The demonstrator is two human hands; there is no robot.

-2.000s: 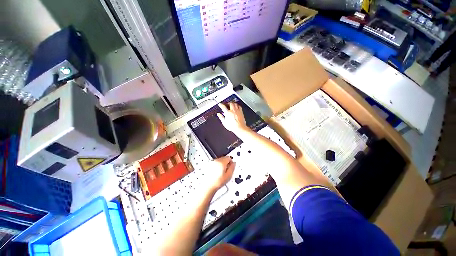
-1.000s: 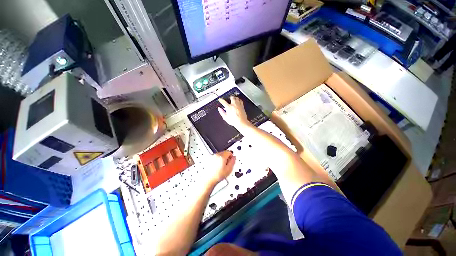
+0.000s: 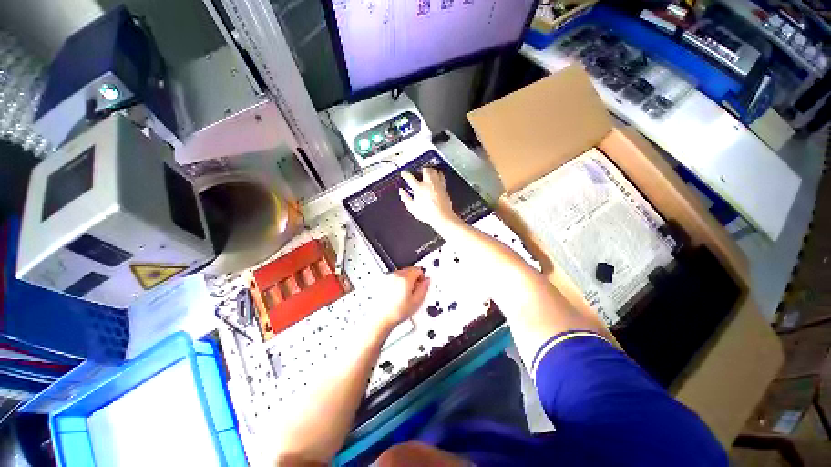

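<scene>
My right hand rests on the flat black pad, thumb and fingers spread; whether a mouse is under it is hidden. My left hand lies with curled fingers on the perforated plate, just below the pad's near corner; whether it holds anything is not visible. Small black parts lie scattered on the plate beside my left hand. The orange-red slotted block sits on the plate to the left. The monitor shows a pale lilac screen behind the pad.
The laser head hangs at the left, a round duct mouth beside it. A blue bin is at lower left. An open carton stands at right, with a white sheet, black contents and one dark piece. A lit control box stands behind the pad.
The view has shifted slightly. The monitor's rows of icons have given way to a mostly plain screen with a few small marks. Both hands have stayed in nearly the same places.
</scene>
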